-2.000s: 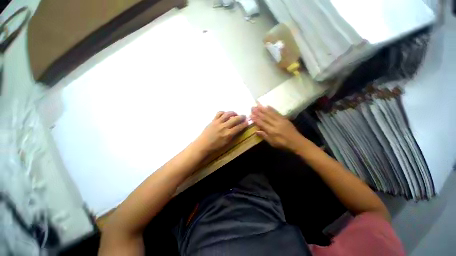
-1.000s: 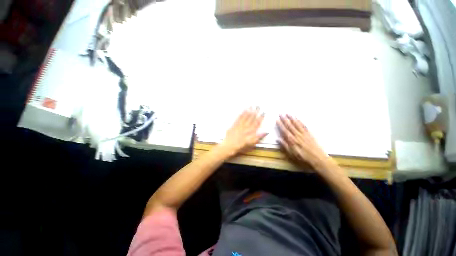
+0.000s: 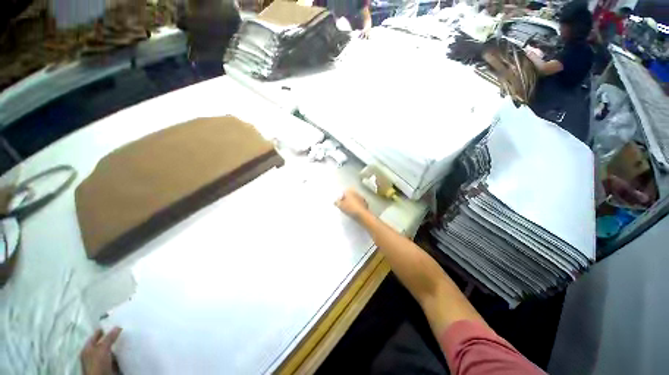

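Observation:
A large white sheet (image 3: 242, 271) lies on the table in front of me, with a thin dark line along its near edge. The yellow edge band (image 3: 326, 329) shows beside that edge. My right hand (image 3: 353, 203) is at the sheet's right side, fingers curled; whether it pinches the sheet is unclear. My left hand (image 3: 100, 353) is partly cut off by the bottom edge, its fingertips at the sheet's left side; its hold is also unclear. The glue bottle (image 3: 376, 180), with a yellow nozzle, lies just beyond my right hand.
A brown panel stack (image 3: 176, 176) sits behind the sheet. White panels (image 3: 418, 110) and a layered pile (image 3: 543, 183) stand right. White scraps (image 3: 328, 152) lie near the bottle. Loose white strips (image 3: 44, 322) and a brown strap loop (image 3: 48, 192) are left. A person (image 3: 572, 58) is at far right.
The view has swung and now takes in more of the workshop. My hands have gone from close together at the near edge to wide apart at the sheet's two sides.

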